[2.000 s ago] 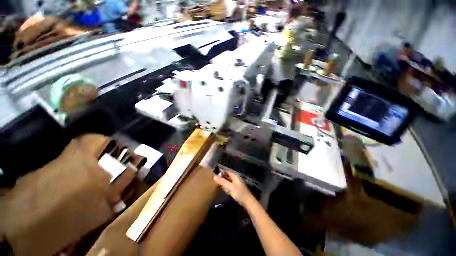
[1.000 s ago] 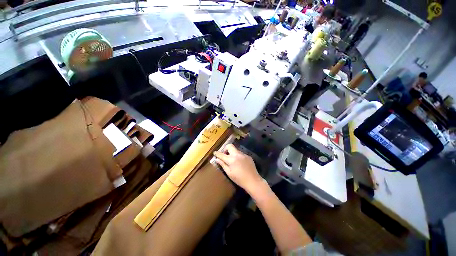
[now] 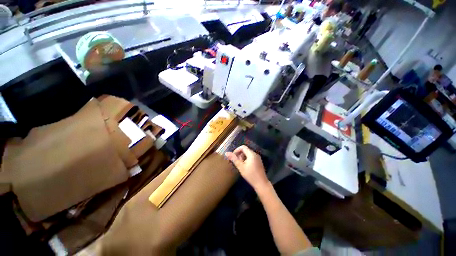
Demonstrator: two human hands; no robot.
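Observation:
A brown panel (image 3: pixel 200 200) lies over the machine's narrow arm. A yellow template strip (image 3: pixel 192 155) lies lengthwise on it and runs up to the needle area. A whitish ribbed strip (image 3: pixel 230 140) shows beside the template's inner end. My right hand (image 3: pixel 246 162) is bare, with thumb and fingertips close together at the panel's inner edge, by the whitish strip. Whether the fingers pinch the edge or only touch it cannot be told. My left hand is not in view.
The white sewing machine head (image 3: pixel 255 82) stands beyond the template. A stack of brown panels (image 3: pixel 65 160) with white pieces lies at left. A green-rimmed fan (image 3: pixel 100 52) is at the back left. A control screen (image 3: pixel 407 122) stands at right, beside a white slide unit (image 3: pixel 325 167).
The view has shifted, and the machine and stack sit further right in it. My right hand has drawn back slightly from the whitish strip, which shows more. The template still lies on the panel.

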